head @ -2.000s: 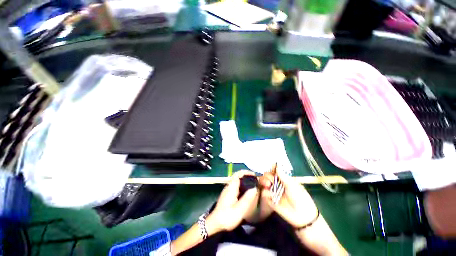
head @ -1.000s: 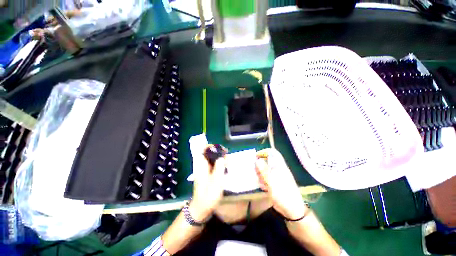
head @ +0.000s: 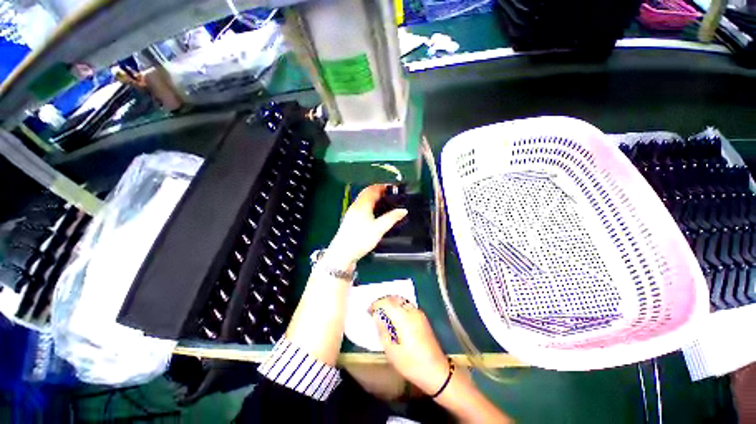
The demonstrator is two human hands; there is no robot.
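Observation:
My left hand reaches to the press fixture, its fingers on a small black moulded part under the press cylinder. My right hand is over the white cloth near the bench edge, its fingers closed on several metal pins. The pneumatic press stands behind the fixture. The pink basket on the right holds loose thin metal pins. The black tray on the left has silver pin ends along its right side.
A large clear bag lies left of the black tray. Rows of black parts stand at the far right, and more at the far left. A thin tube runs between fixture and basket. A second pink container is at the top right.
My left hand has moved forward with the black part from above the cloth to the fixture. My right hand has moved down and slightly left. The camera view has shifted.

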